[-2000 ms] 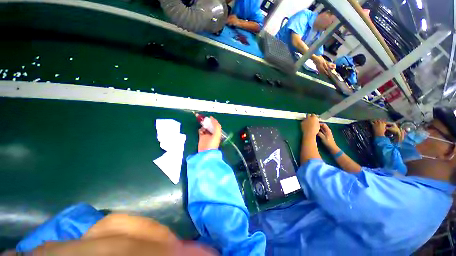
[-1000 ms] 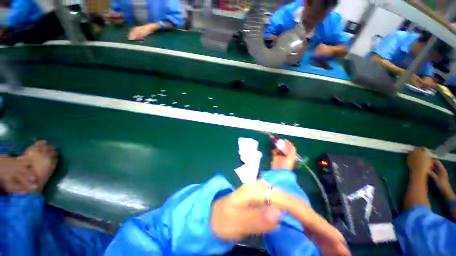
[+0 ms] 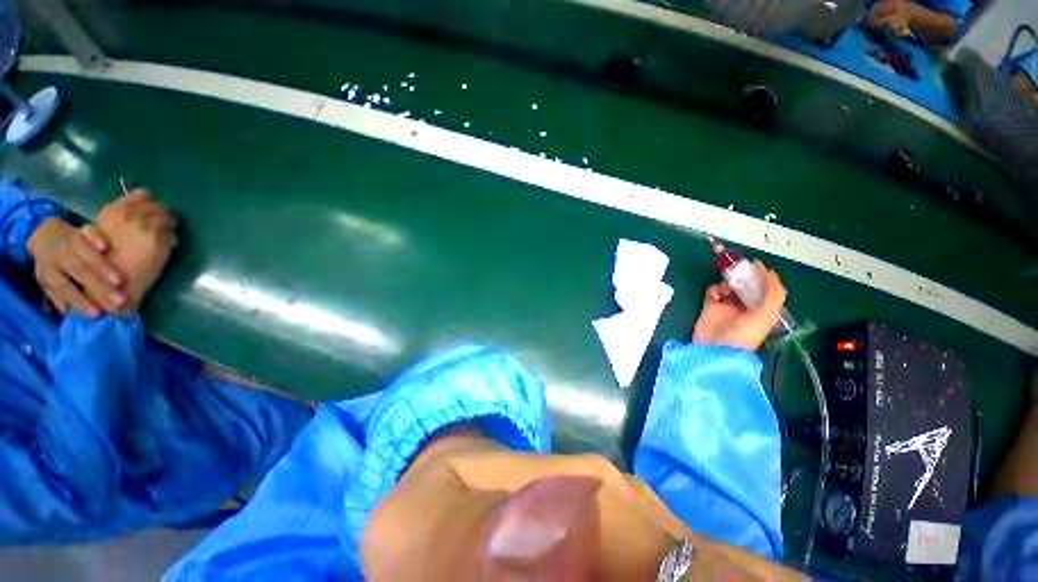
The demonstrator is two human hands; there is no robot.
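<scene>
My right hand (image 3: 742,313) is closed around a dispensing syringe (image 3: 740,275), right of centre. The syringe has a pale barrel, a red front and a thin tip pointing up-left near the white rail. A green fitting and a thin hose (image 3: 822,392) are at its rear. My left hand (image 3: 512,517) is large and blurred, close to the camera at the bottom. A ring shows on it, and the lower edge cuts it off. Whether it holds anything is hidden. A folded white tissue (image 3: 640,296) lies on the green bench, left of my right hand.
A black controller box (image 3: 911,438) with a red display stands at the right. Beyond the white rail (image 3: 478,150) the green belt (image 3: 285,51) carries white specks and dark parts (image 3: 759,102). A neighbour's hands (image 3: 114,252) rest at the left; another person's hand (image 3: 914,21) shows top right.
The view has swung right, then back left and down. My left hand has risen from the bottom edge and now looms close to the camera. My right hand still holds the syringe near the rail.
</scene>
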